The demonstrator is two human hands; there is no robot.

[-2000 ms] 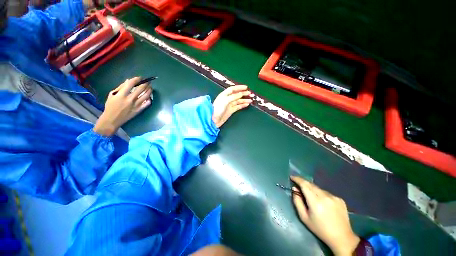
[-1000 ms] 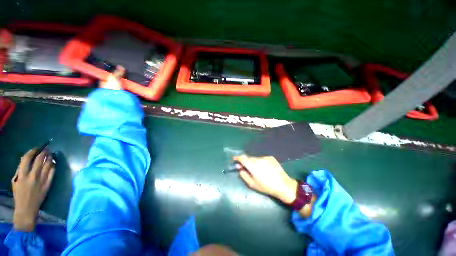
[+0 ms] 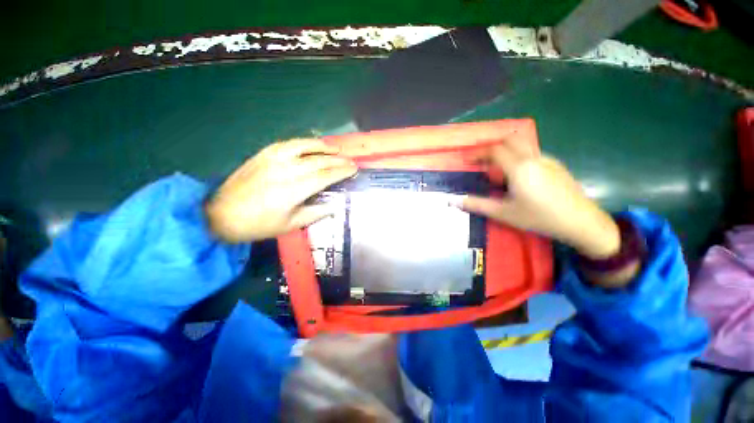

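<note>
A tablet assembly (image 3: 413, 256) lies back-open in a red foam tray (image 3: 304, 297) in front of me, at the bench's near edge. Its large silver plate glares brightly, with the board at the left end. My left hand (image 3: 277, 190) grips the tray's upper left part, fingertips over the tablet's corner. My right hand (image 3: 541, 194) is at the upper right, one finger reaching over the tablet's top and the others bent over the tray rim. That hand is blurred, and I cannot make out tweezers in it. Black adhesive sheets (image 3: 434, 78) lie beyond the tray.
The dark green bench (image 3: 165, 124) has a chipped white-brown edge (image 3: 273, 43) at the back, with the green conveyor beyond. A grey post (image 3: 603, 25) stands at the back right. Red trays show at the right and upper right. A person's pink sleeve (image 3: 732, 289) is at the right.
The red tray my left hand held over the conveyor now lies in front of me. My right hand has moved from the sheets to the tray. The view has tilted down.
</note>
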